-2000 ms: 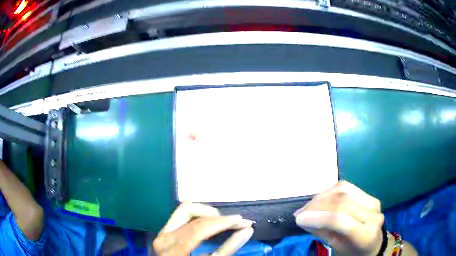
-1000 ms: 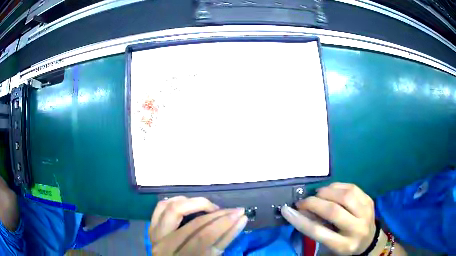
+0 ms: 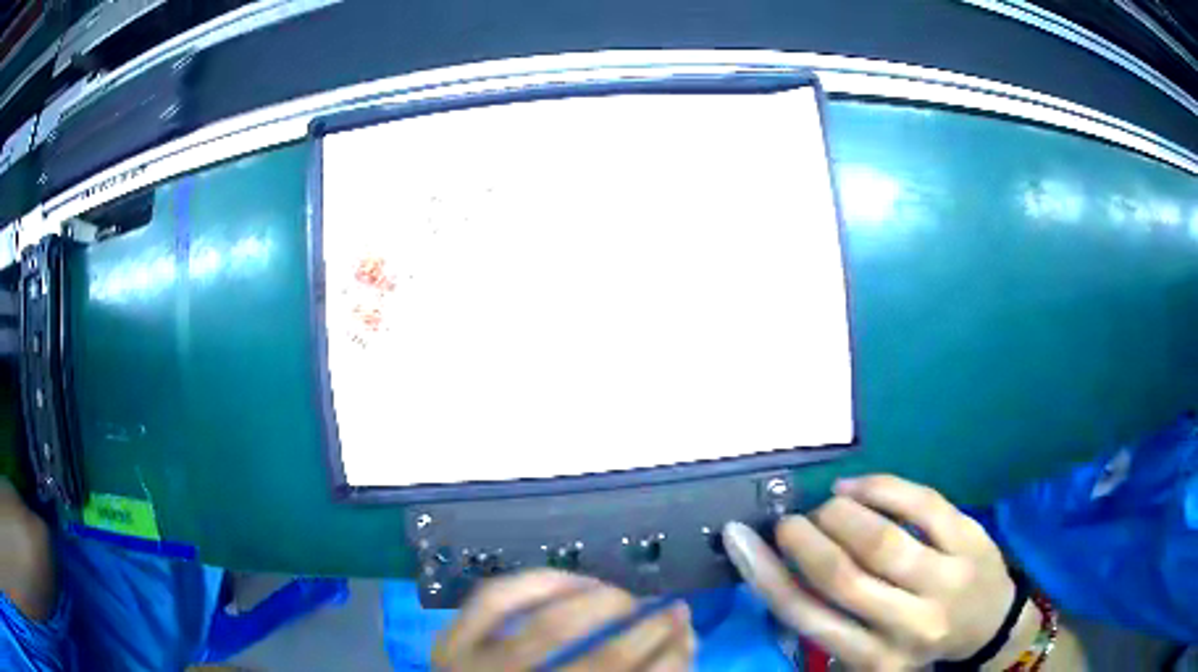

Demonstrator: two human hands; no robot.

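A black carrier fixture (image 3: 604, 532) with small slots and silver end screws lies along the near edge of the white pad (image 3: 591, 289). Tiny orange-red components (image 3: 373, 276) are scattered at the pad's left. My right hand (image 3: 893, 571) holds the fixture's right end, a pale-tipped digit at the rightmost slot. My left hand (image 3: 565, 628) is blurred below the fixture's left and middle part, fingers bent. A thin blue line shows between its fingers; whether it is a tool or cloth behind, I cannot tell.
The pad lies on a glossy green mat (image 3: 1012, 315). A dark conveyor (image 3: 526, 33) with silver rails runs beyond. A slotted black fixture (image 3: 50, 368) stands at left, with a green label (image 3: 118, 515) near it. Another person's arm (image 3: 20, 551) and blue clothing show at lower left.
My left hand has moved down off the fixture, uncovering its left slots. My right hand stays at the right end. The black fixture on the conveyor has left the view.
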